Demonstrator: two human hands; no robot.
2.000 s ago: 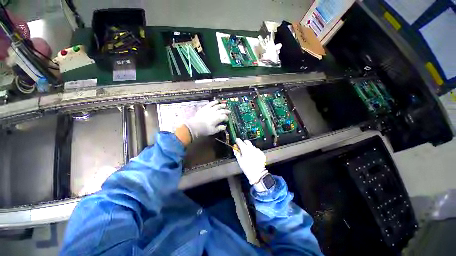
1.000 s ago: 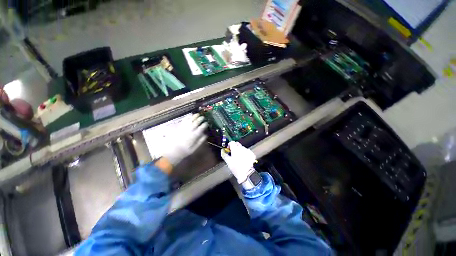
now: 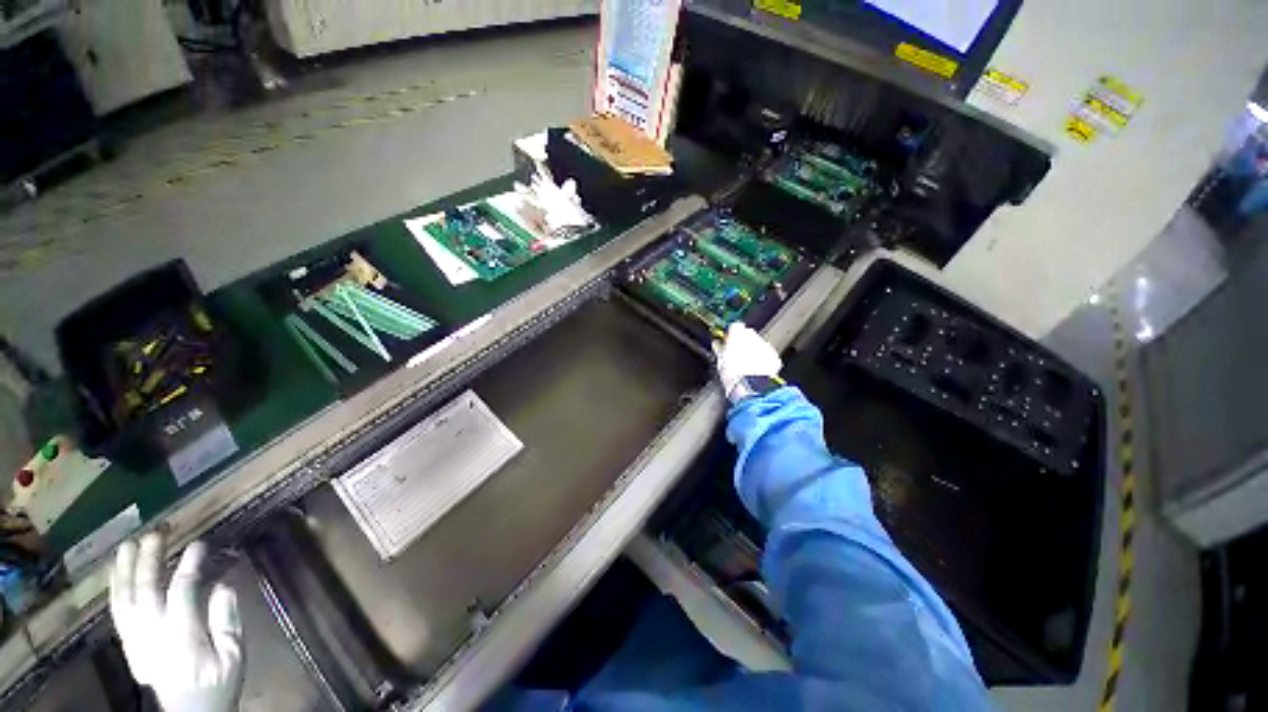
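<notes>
Two green circuit boards (image 3: 706, 271) sit side by side in a black carrier (image 3: 669, 314) on the conveyor. My gloved right hand (image 3: 748, 358) is at the carrier's near edge, fingers bent together. A small part of a tool seems to show at its fingertips, but what it holds is too small to tell for sure. My gloved left hand (image 3: 181, 626) is open at the lower left, fingers spread over the conveyor, away from the boards. A white printed sheet (image 3: 428, 473) lies on the conveyor plate between the hands.
Beyond the rail are a parts bin (image 3: 146, 355), green strips (image 3: 362, 320), a spare board (image 3: 483, 239) and crumpled gloves (image 3: 556, 206). More boards (image 3: 825, 181) lie farther along the line. A black perforated plate (image 3: 973, 365) is at right.
The view has turned right. My left hand has moved away from the sheet to the lower left and opened. The carrier and my right hand are farther along the line; the sheet lies uncovered.
</notes>
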